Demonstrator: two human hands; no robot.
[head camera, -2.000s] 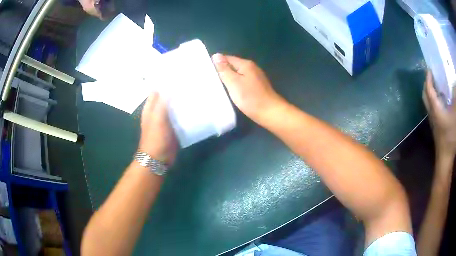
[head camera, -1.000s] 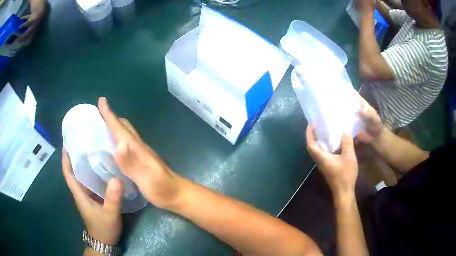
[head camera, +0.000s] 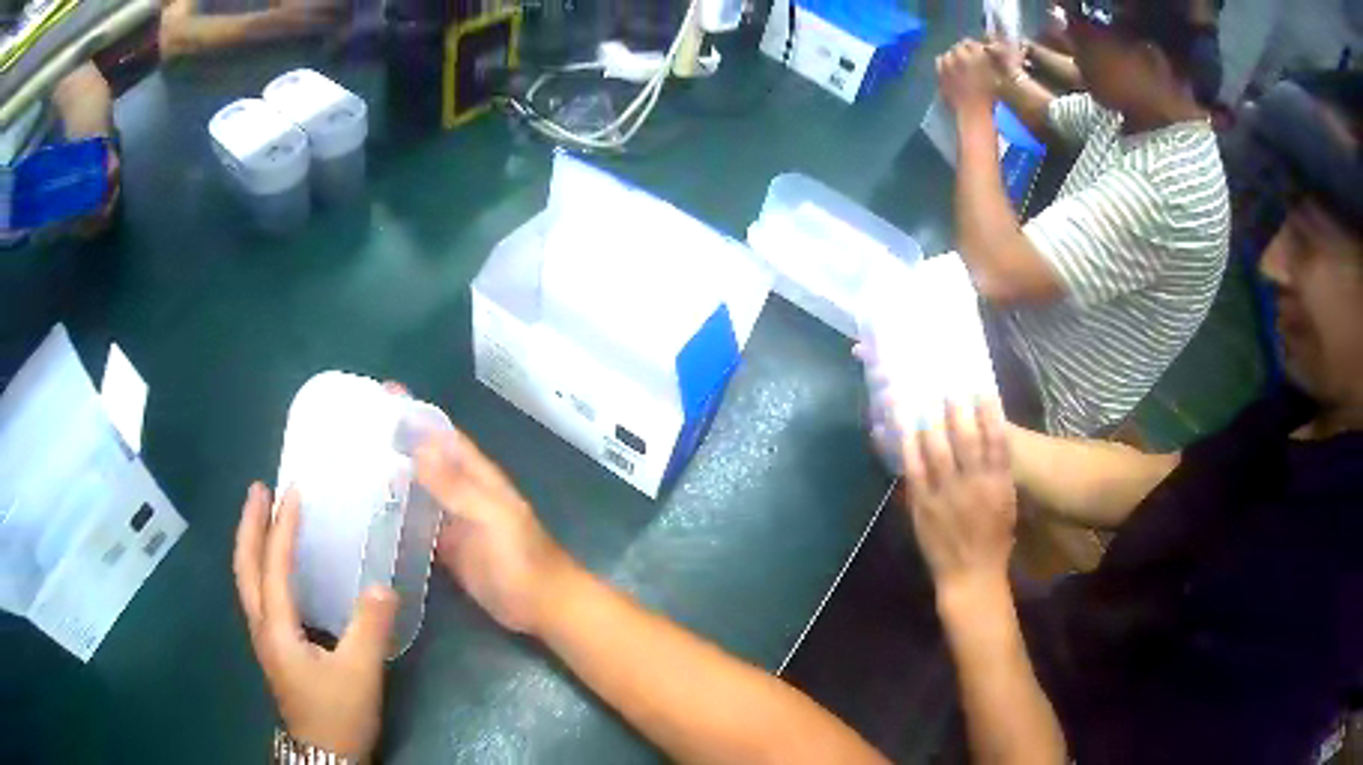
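My left hand (head camera: 307, 628), with a metal watch at the wrist, holds a white oval unit (head camera: 332, 478) from its near left side. The unit is tilted over the green table, with an opaque white face on the left and a frosted translucent part on the right. My right hand (head camera: 486, 523) touches the unit's right side, fingers at its upper right edge; some fingertips are hidden. Glare blurs the unit's details.
An open white and blue carton (head camera: 576, 359) stands beyond my right hand. Another carton (head camera: 90, 493) is at the left. Two complete units (head camera: 292, 142) stand farther back near white cables (head camera: 635, 105). At right, a person handles a white part (head camera: 934, 344) near a translucent tub (head camera: 830, 247).
The view has swung right and up from the left carton. My hands have turned the unit, so its opaque face shows more. The neighbour's white part is now apart from the tub.
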